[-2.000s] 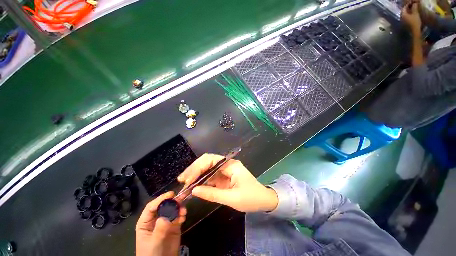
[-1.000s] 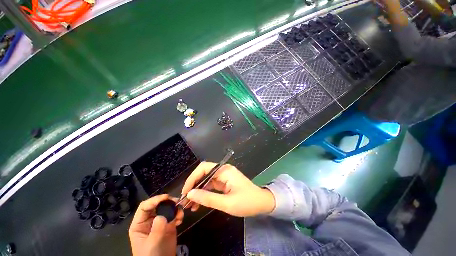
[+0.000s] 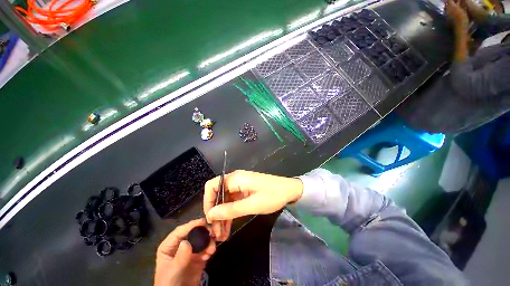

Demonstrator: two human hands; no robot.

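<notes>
My left hand (image 3: 182,254) holds a black round case (image 3: 199,238) between thumb and fingers, at the bottom centre. My right hand (image 3: 246,195) holds thin metal tweezers (image 3: 223,181), with one end pointing up and away; the lower end is at the case's right edge, partly hidden by fingers. A heap of black rings (image 3: 112,220) lies left of my hands. A black tray (image 3: 178,181) of tiny black parts lies between the heap and my right hand.
Small silver and yellowish modules (image 3: 202,124), a pile of tiny metal parts (image 3: 248,133) and green strands (image 3: 268,109) lie beyond my hands. A clear celled tray (image 3: 330,84) is at right. A green belt (image 3: 140,50) runs behind. A seated person (image 3: 475,84) and blue stool (image 3: 391,148) are at right.
The tweezers have turned more upright as my right hand rotated and shifted slightly left. The case is still in my left hand, its face turned. Pieces on the belt have moved left. The neighbour's arm has moved.
</notes>
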